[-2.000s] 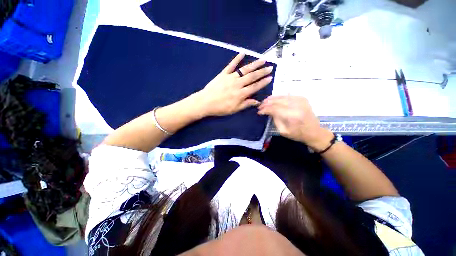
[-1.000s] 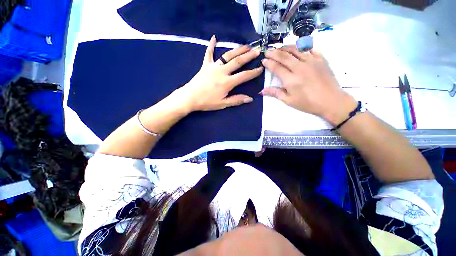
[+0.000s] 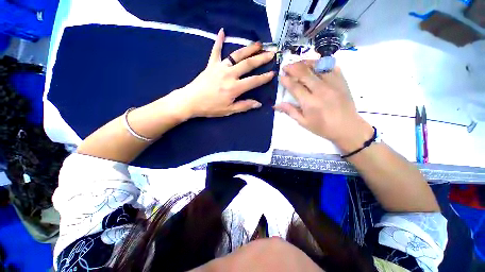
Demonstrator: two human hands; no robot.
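Note:
A large navy panel (image 3: 133, 69) lies flat with a white panel (image 3: 58, 123) showing as a rim around it. A second navy panel (image 3: 202, 15) lies beyond it. My left hand (image 3: 226, 85) lies flat with spread fingers on the near panel, fingertips near its right edge. My right hand (image 3: 319, 98) is just right of that edge, fingers bent and slightly blurred, thumb towards the fabric; whether it pinches anything cannot be told. The presser foot area (image 3: 281, 49) is at the panel's upper right corner. The round attachment (image 3: 327, 42) is above my right fingers.
Pen-like tools (image 3: 421, 135) lie on the white table at the right. A measuring strip (image 3: 314, 162) runs along the front edge. A brown patch (image 3: 449, 27) is at the upper right. Dark camouflage-like fabric (image 3: 24, 133) and blue items are at the left.
My right hand has moved up from the panel's lower right edge to beside the presser foot. The near panel's upper right corner is now at the foot, with my left hand still on it.

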